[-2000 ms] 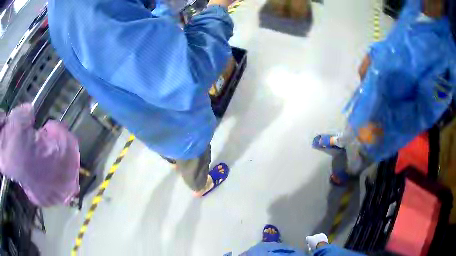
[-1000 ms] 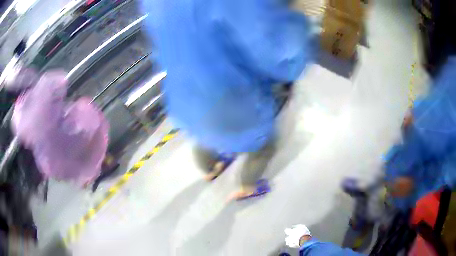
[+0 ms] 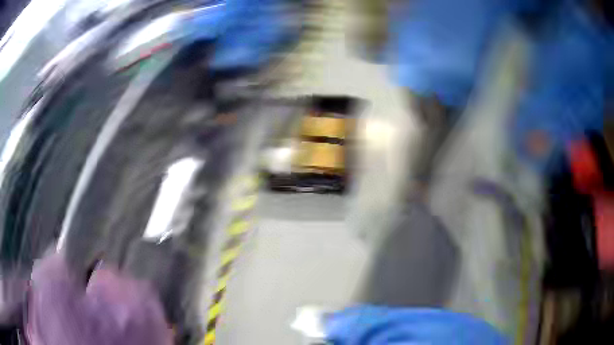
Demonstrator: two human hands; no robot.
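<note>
My right hand (image 3: 309,321), in a white glove with a blue sleeve, is low at the bottom centre. It is small and blurred, and I cannot make out its fingers or anything in it. My left hand is out of the picture. On the floor in front is a black shallow tote (image 3: 311,183). Small brown boxes (image 3: 322,154) and something whitish lie in it. My right hand is well apart from the tote.
Blurred line equipment (image 3: 108,141) fills the left side. A person in pink (image 3: 121,303) is at lower left. People in blue (image 3: 444,47) stand at the top and upper right. Red and black stacks (image 3: 599,209) edge the right. Yellow-black tape (image 3: 230,246) runs along the floor.
The view has swung and blurred. The tote with brown boxes now shows at centre. The large person in blue no longer fills the middle. My gloved hand shows further left.
</note>
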